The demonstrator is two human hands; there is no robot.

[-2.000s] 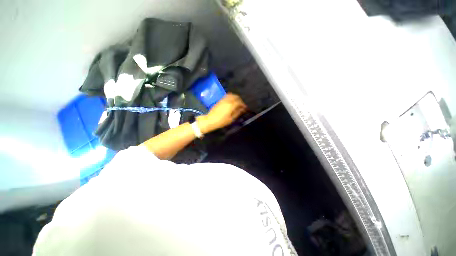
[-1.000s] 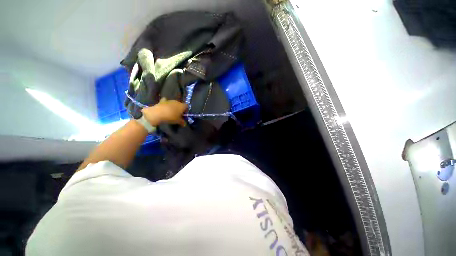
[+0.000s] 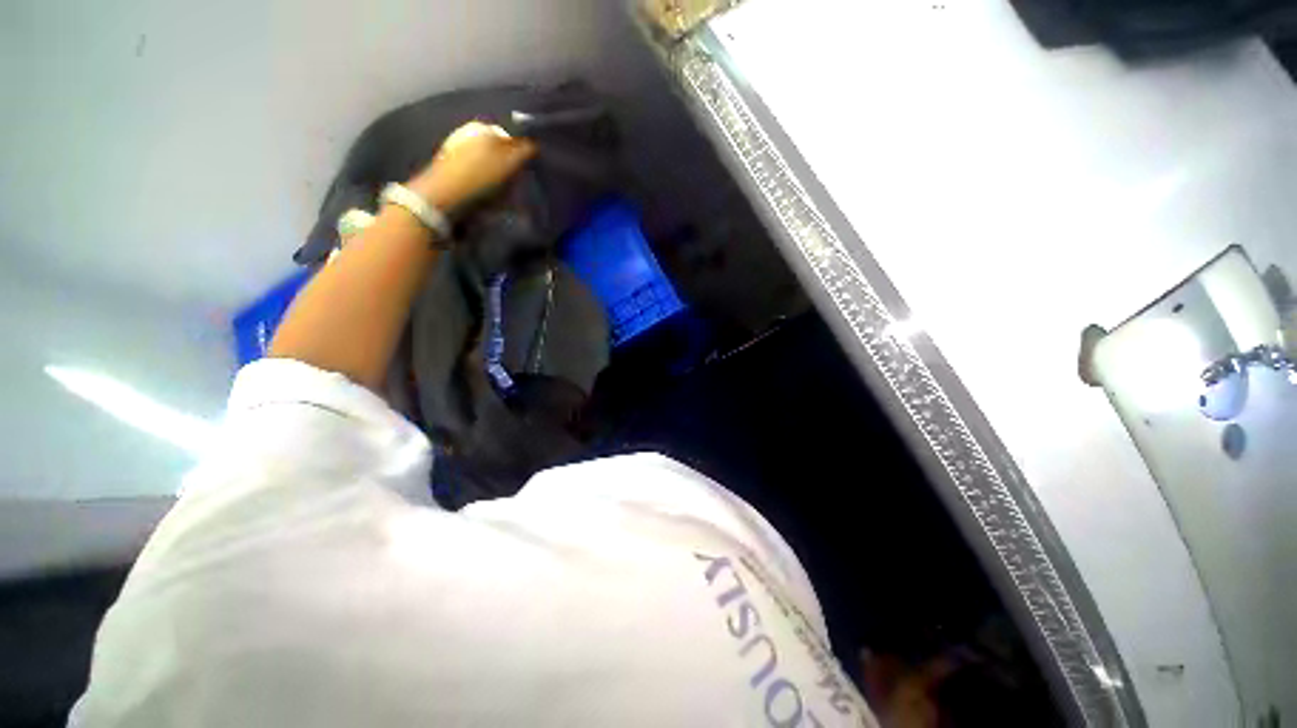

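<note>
A bundle of dark grey garments (image 3: 576, 320) with light stitch lines lies on a blue plastic crate (image 3: 623, 270), left of the table. A blue-and-white patterned strip (image 3: 495, 334) hangs down over the cloth. My left hand (image 3: 484, 159), with a pale band at the wrist, is at the top of the bundle. It is blurred, but its fingers look curled closed on the dark cloth. The fingertips are partly hidden. My right hand is not clearly in view; a small blurred skin-toned patch at the bottom edge cannot be identified.
The white machine table (image 3: 981, 285) runs diagonally on the right, with a measuring tape (image 3: 910, 356) along its front edge. A metal plate (image 3: 1195, 341) is set in its top. Dark cloth (image 3: 1152, 26) lies at the top right. My white sleeve fills the lower left.
My left hand moved from the crate's right side to the strip, then up to the top of the bundle. The strip no longer crosses the bundle but hangs down. The view has shifted.
</note>
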